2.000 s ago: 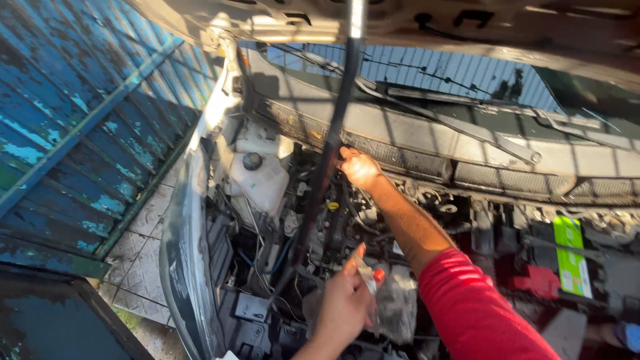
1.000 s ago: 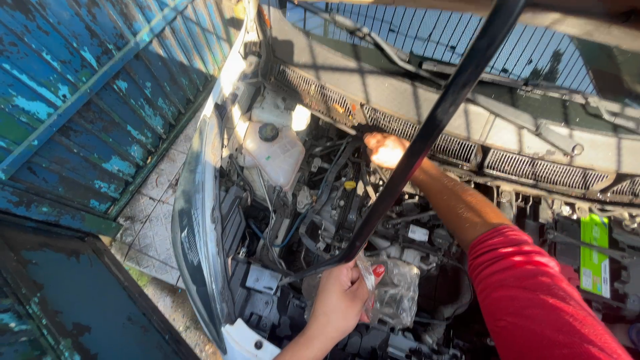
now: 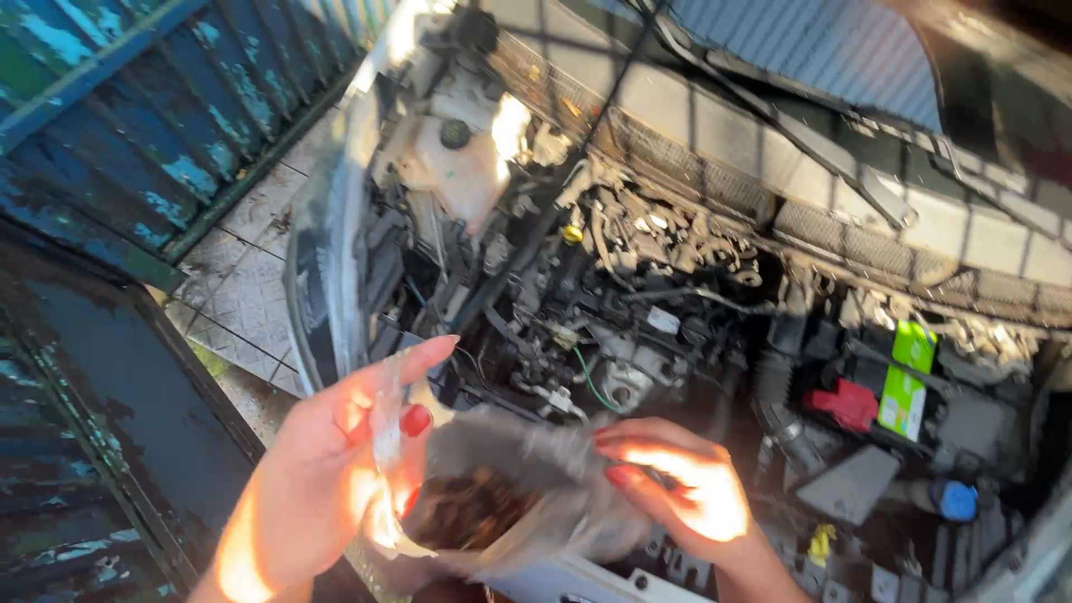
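Observation:
My left hand [image 3: 335, 469], at the lower left, grips the rim of a clear plastic bag [image 3: 578, 519] between thumb and fingers, its index finger stretched out. My right hand [image 3: 678, 486] pinches the bag's other side. The bag's mouth is spread, and brown debris, perhaps dry leaves [image 3: 477, 507], lies inside; motion blurs it. Both hands are above the front of a car's engine bay. Beyond them are the engine [image 3: 628, 377], a yellow-topped dipstick [image 3: 572, 234] and a whitish fluid reservoir [image 3: 461, 167] with a black cap.
A black rod [image 3: 544, 218] crosses the engine bay. The dusty cowl grille [image 3: 720, 176] and wiper arms [image 3: 787, 134] run along the back. At right are a battery with a green label [image 3: 908, 381], a red terminal cover [image 3: 846, 405] and a blue cap [image 3: 955, 500]. A blue metal gate [image 3: 167, 126] stands left.
My right hand has come from the cowl edge toward me and now grips the bag. My left hand has lifted the bag, and its mouth is now spread between both hands. The view has shifted.

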